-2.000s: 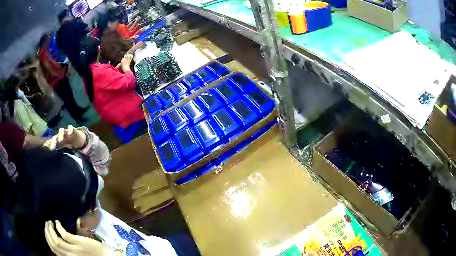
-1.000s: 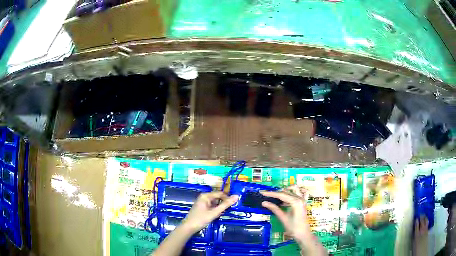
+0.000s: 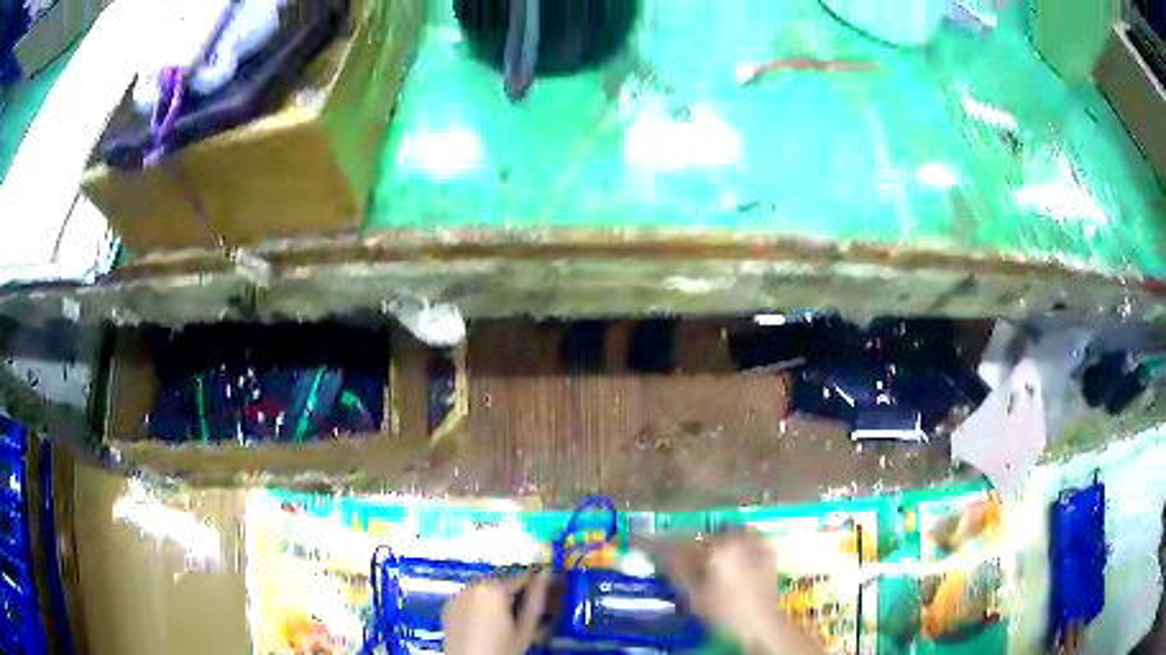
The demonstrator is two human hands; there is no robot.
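A blue housing [image 3: 627,607] with a shiny dark panel in its face lies on the printed mat between my hands, its blue cord loop at the top left. My left hand [image 3: 496,617] is at its left end, fingers closed on that edge. My right hand [image 3: 739,586] is blurred at its right end, fingertips near the upper right corner; whether it holds anything cannot be told. Another blue housing [image 3: 425,591] with a dark panel lies to the left, partly behind my left hand. Both hands are cut off by the bottom edge.
A parts carton [image 3: 256,457] with dark pieces stands under the shelf at left. A panel pile [image 3: 882,384] lies under the shelf at right, beside a pale paper scrap [image 3: 1004,429]. The green-topped shelf [image 3: 575,166] crosses above. A blue housing [image 3: 1078,563] lies far right, and stacked blue units [image 3: 15,550] are far left.
The view turned from the line at left to the mat, then tilted up, so the mat and hands sit lower. The right hand has shifted slightly off the panel's middle towards the housing's right end.
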